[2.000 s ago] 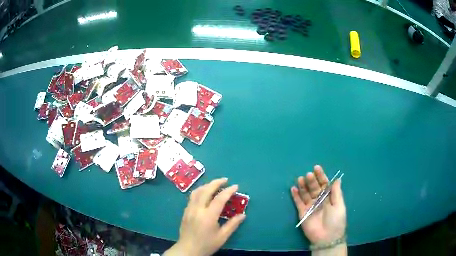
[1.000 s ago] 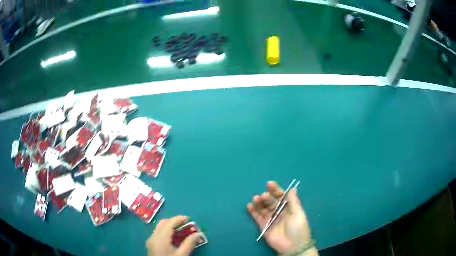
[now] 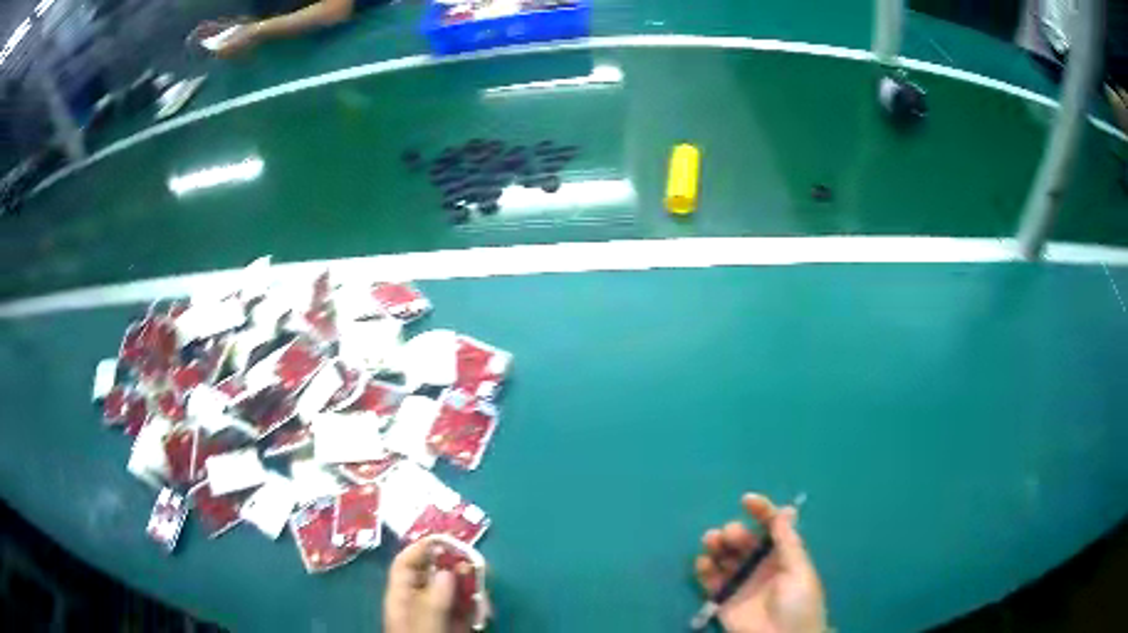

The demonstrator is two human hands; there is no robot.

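Note:
My left hand (image 3: pixel 418 586) is at the bottom edge, just below the pile, with its fingers on a red circuit board (image 3: pixel 460 579) with a white edge. The hand is cut off by the frame. My right hand (image 3: pixel 769 571) is palm up at the bottom right, holding slim tweezers (image 3: pixel 742 571) across the palm and fingers. The tweezers look dark and slightly blurred. A pile of boards (image 3: pixel 344 435), some red side up and some white side up, lies on the green bench to the left.
A white rail (image 3: pixel 619 257) separates the bench from the green belt. On the belt are a yellow cylinder (image 3: pixel 683 179), small black round parts (image 3: pixel 485 173) and a dark object (image 3: pixel 902 97). Beyond are a blue tote (image 3: pixel 510 27) and another person's arm (image 3: pixel 297 21). A post (image 3: pixel 1059 161) stands at right.
The view has shifted, bringing the blue tote and another person's arm into sight. My left hand has closed on the board and tilted it up from the bench. My right hand still holds the tweezers.

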